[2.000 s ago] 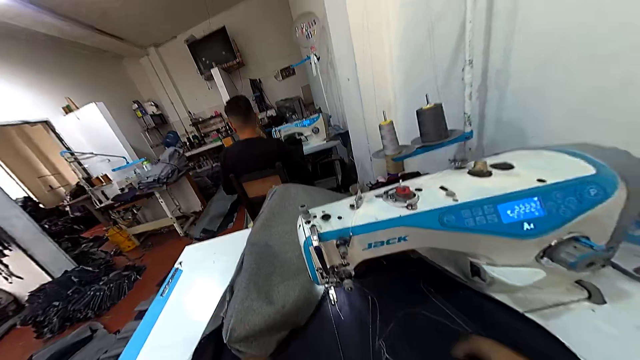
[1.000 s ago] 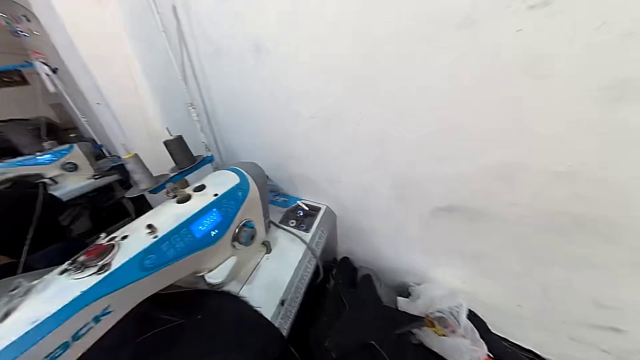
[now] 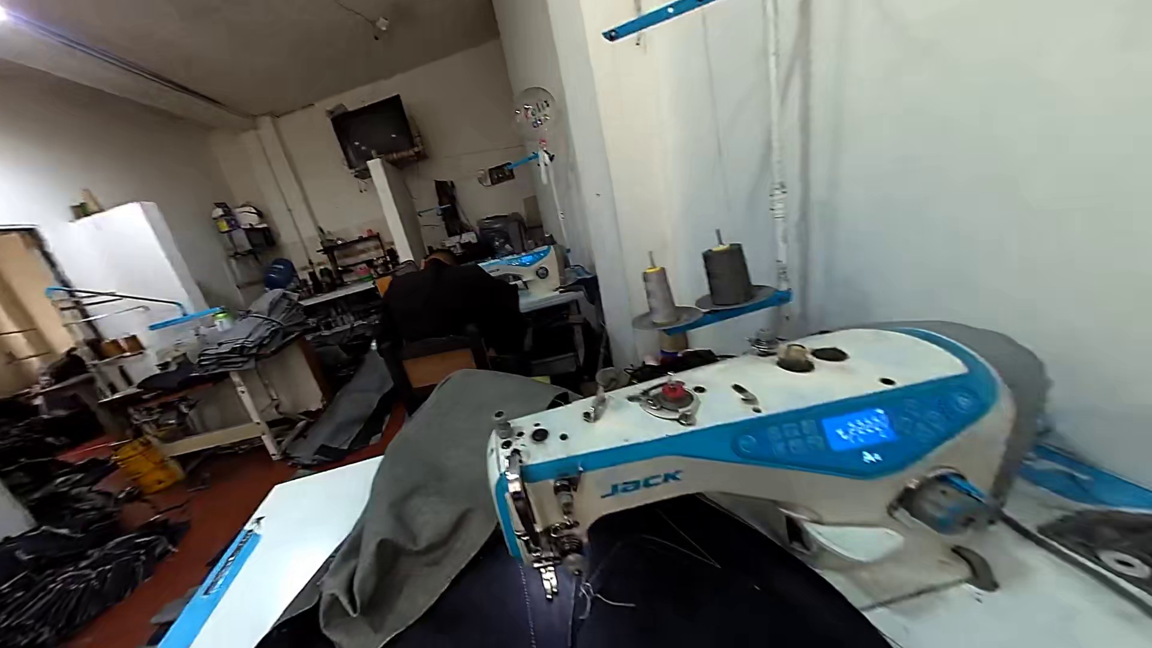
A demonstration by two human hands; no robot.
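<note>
Neither of my hands shows in the head view. A white and blue Jack sewing machine (image 3: 702, 450) stands on a white table top (image 3: 315, 504). Dark navy fabric (image 3: 702, 576) lies beneath its needle and presser foot (image 3: 547, 576), with a line of stitching and loose thread ends near the foot. Grey fabric (image 3: 432, 495) is draped in folds at the left of the machine head. A grey thread cone (image 3: 660, 295) and a darker thread cone (image 3: 727, 274) stand on holders behind the machine.
A co-worker in black (image 3: 450, 301) sits bent over at another sewing machine (image 3: 531, 268). Farther left, a table holds stacked grey garments (image 3: 256, 333). Dark fabric heaps (image 3: 81, 567) and a yellow container (image 3: 148, 463) are on the red floor. A white wall (image 3: 972, 180) borders the right.
The view swung right to the wall, then back left to the machine. The hand at the bottom edge two seconds ago is out of view. The co-worker now bends lower.
</note>
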